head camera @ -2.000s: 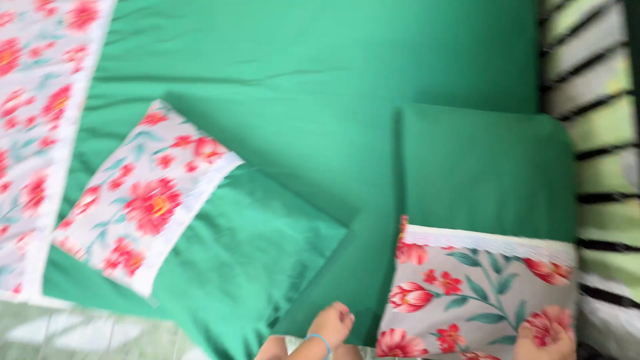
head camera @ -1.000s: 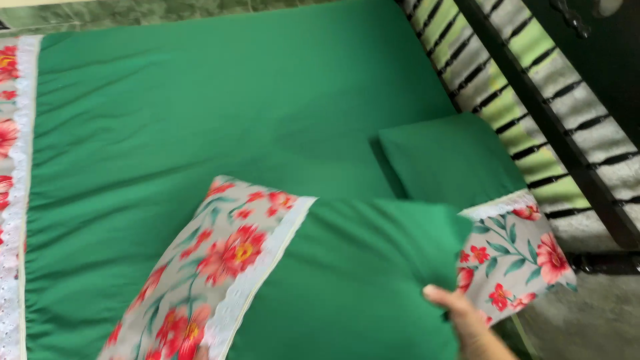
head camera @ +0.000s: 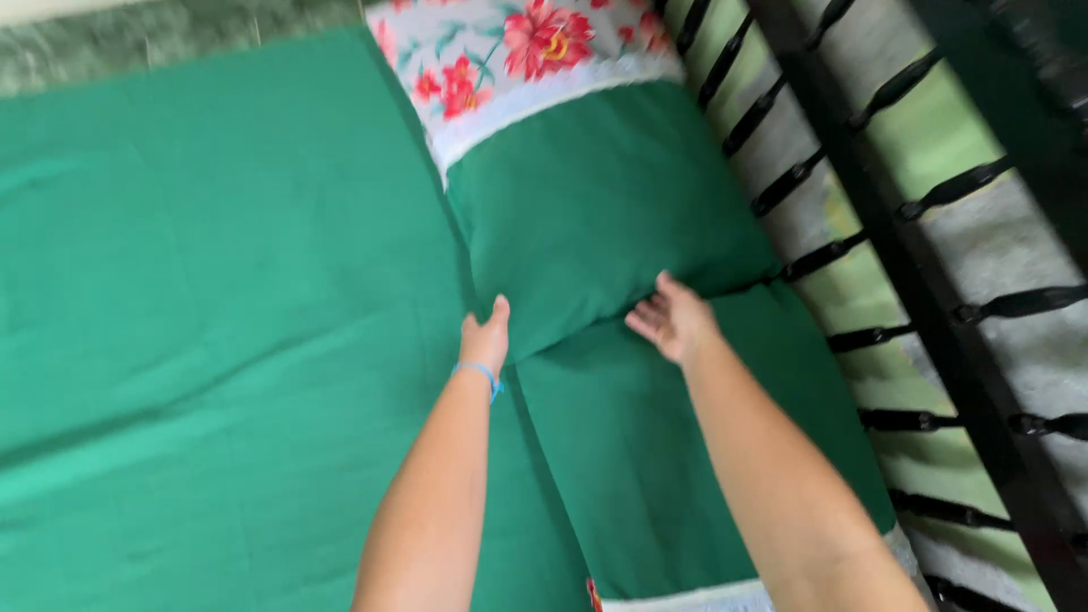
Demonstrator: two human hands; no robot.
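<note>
The upper pillow [head camera: 595,204] has a green part toward me and a floral end with white lace trim away from me. My left hand [head camera: 487,336], with a blue band at the wrist, is at its near left corner, thumb raised and the fingers partly hidden. At the pillow's near edge is my right hand [head camera: 671,319], fingers spread and holding nothing. The lower pillow [head camera: 654,450] lies against that edge, nearer to me, its lace-trimmed end partly out of view. Both rest on a bed with a green sheet [head camera: 238,323].
A black headboard of turned spindles [head camera: 884,221] runs down the right side, beside the pillows. Behind it is a green and grey surface. Green tiles [head camera: 195,38] border the bed's far edge. Shallow creases cross the sheet at left.
The pillow that I held at the near side one second ago now lies by the headboard, beyond the other pillow, with its floral end away from me. My right hand has let go of it.
</note>
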